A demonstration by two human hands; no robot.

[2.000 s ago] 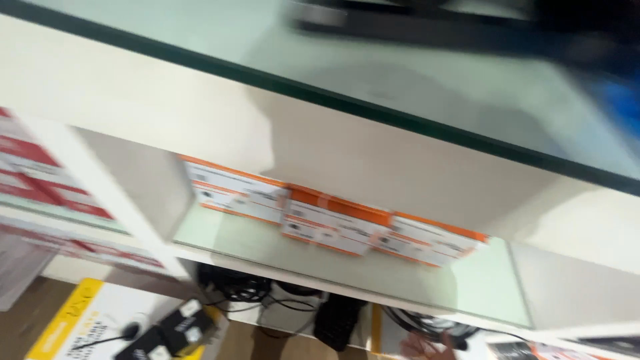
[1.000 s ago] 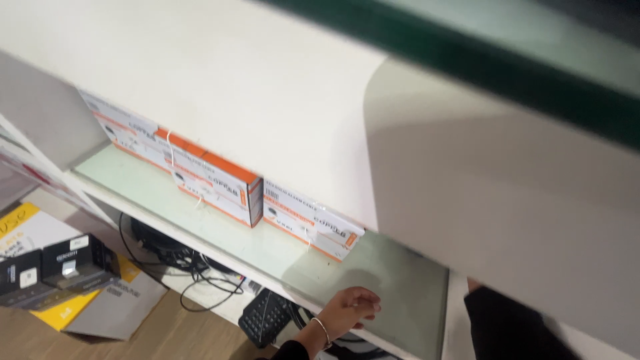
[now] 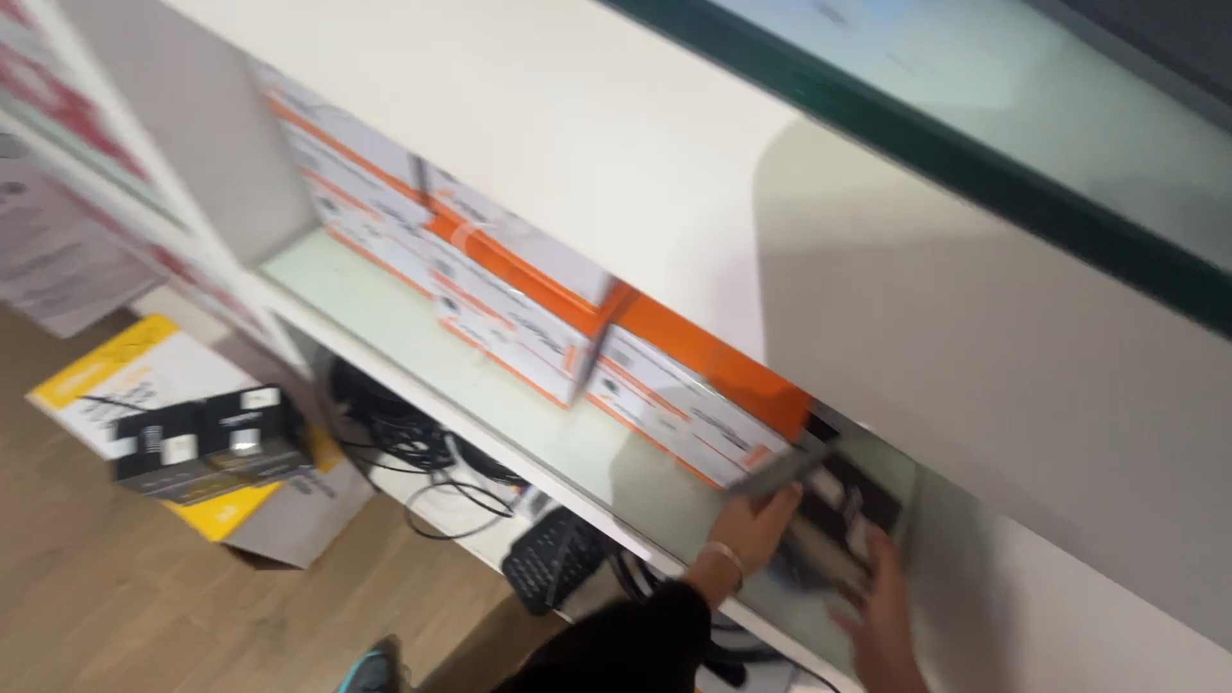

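Both of my hands are on a dark, blurred box at the right end of the glass-covered shelf. My left hand, with a bracelet at the wrist and a black sleeve, grips its left side. My right hand is against its right side, fingers partly spread; motion blur hides how firmly it holds. Just left of the dark box stands a white and orange box. More such boxes are lined up further left, some stacked.
Below the shelf lie coiled black cables and a black keyboard. Black boxes rest on a yellow and white carton on the wood floor. A thick glass edge crosses above; a shoe shows below.
A second ago one hand was over the shelf with nothing in it; now both hands are at a dark box there. The stacked white and orange boxes show more fully.
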